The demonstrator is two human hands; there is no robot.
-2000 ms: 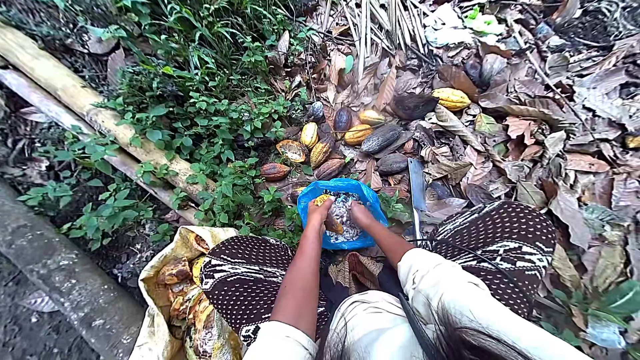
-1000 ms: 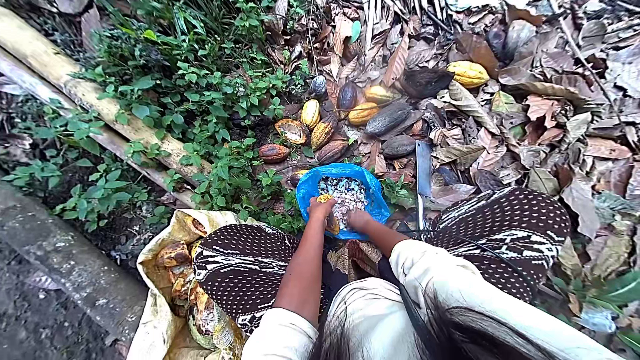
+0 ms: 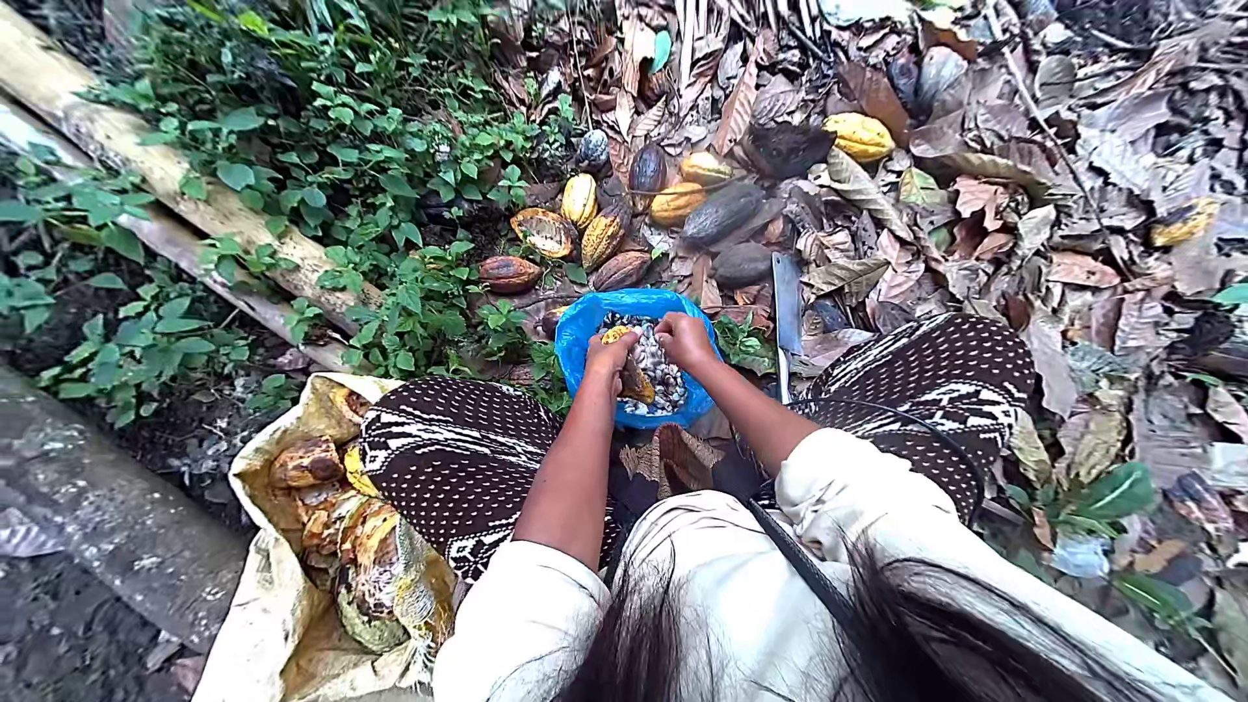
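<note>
Between my knees sits a blue plastic bag (image 3: 573, 327), its mouth spread wide around whitish, wet cacao beans (image 3: 666, 388). My left hand (image 3: 606, 359) grips a piece of yellow cacao pod (image 3: 639, 382) over the left side of the bag. At the bag's upper right is my right hand (image 3: 684, 339), its fingers bent close together near the pod piece; whether they hold anything is too small to tell. A cleaver (image 3: 787, 304) with a broad metal blade lies to the right of the bag. Beyond the bag, yellow, reddish and dark cacao pods (image 3: 602, 237) lie on the ground.
An open woven sack (image 3: 255, 487) with cacao husks (image 3: 361, 536) stands by my left knee. Bamboo poles (image 3: 224, 216) and low green plants (image 3: 390, 185) are at the left, with a grey log or pole (image 3: 107, 517) nearer. Dry leaves (image 3: 1082, 273) cover the ground at the right.
My right hand has moved from inside the bag, beside the left hand, up toward the bag's upper right. The left hand still holds the pod piece.
</note>
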